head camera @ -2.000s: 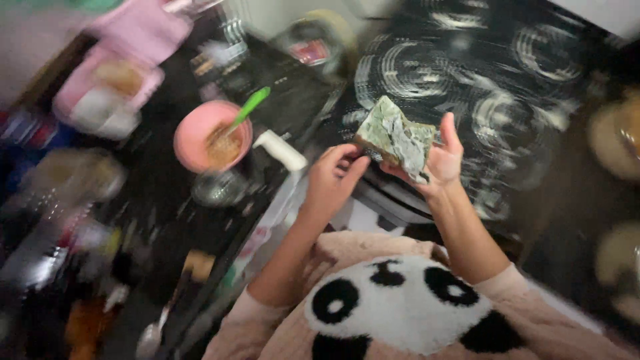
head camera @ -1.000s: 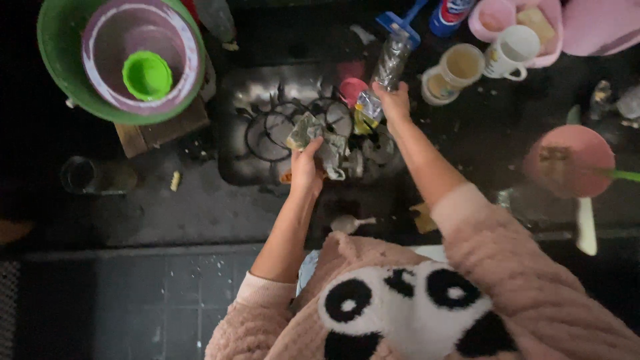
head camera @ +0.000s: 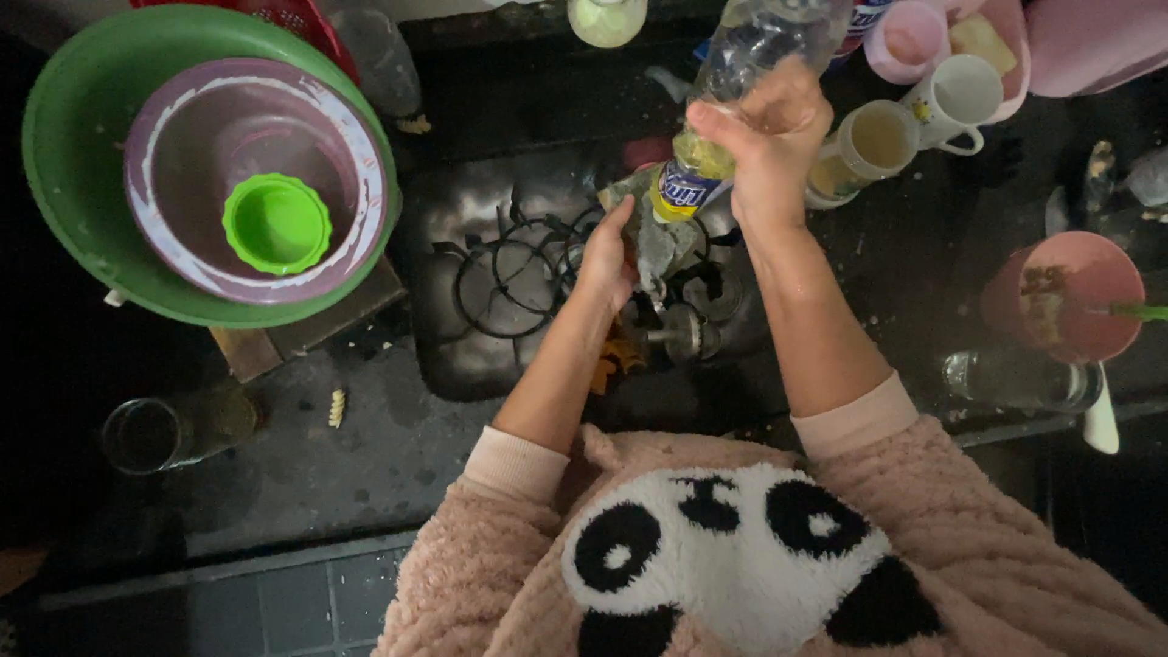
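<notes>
My left hand (head camera: pixel 610 255) holds a worn sponge (head camera: pixel 664 248) with grey, wet-looking matter on it, over the metal sink (head camera: pixel 447 351). In my right hand (head camera: pixel 776 132) is a clear plastic detergent bottle (head camera: pixel 686 187), tipped with its yellow end down against or just above the sponge; whether they touch is hard to tell. Black stove grates (head camera: pixel 500 287) lie in the sink, with metal burner parts (head camera: pixel 686 333) beside them below my hands. Orange pieces (head camera: pixel 619 360) show at the sink's near edge.
Left stands a green basin (head camera: pixel 68 182) with a purple bowl (head camera: pixel 173 228) and bright green bowl (head camera: pixel 276 224). A glass (head camera: pixel 141 436) and pasta piece (head camera: pixel 337 408) lie on the near counter. Right are a cup (head camera: pixel 878 137), white mug (head camera: pixel 963 91), pink container (head camera: pixel 1086 292) and glass (head camera: pixel 1022 379).
The view has swung from the foamy stovetop to the sink. My right hand, a second ago by a foil-like shiny item or bottle, now holds the bottle tipped over the sponge in my left hand.
</notes>
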